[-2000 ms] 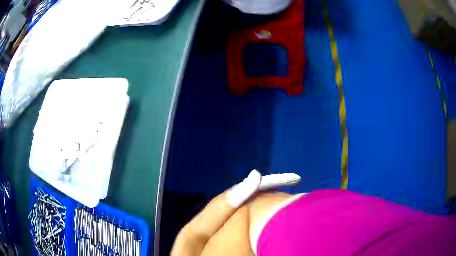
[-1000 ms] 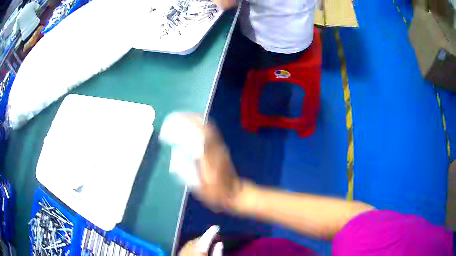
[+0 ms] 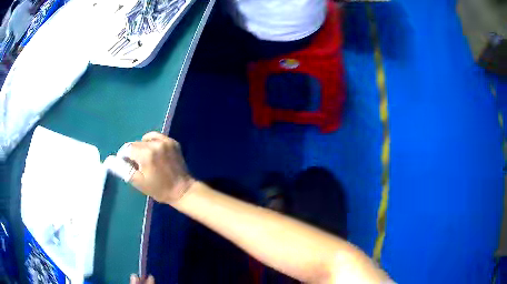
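My right hand reaches in from the lower right and is over the bench edge, beside the large white tray. Its fingers are curled, with white finger cots at the tips; whether it holds anything is unclear. Only a bit of my left hand shows at the bottom edge, at the bench rim. A few small pale pieces lie low in the white tray. A blue tray of jumbled silvery rods is partly cut off at the lower left.
The green bench has a pale edge. A large white plastic sheet spreads farther along it, beside a neighbour's pale tray of metal parts. A person in white sits on a red stool. Blue floor with yellow-black tape.
The view has shifted. My right hand has moved from low beside the bench up to its edge near the white tray. My left hand is now almost out of the picture.
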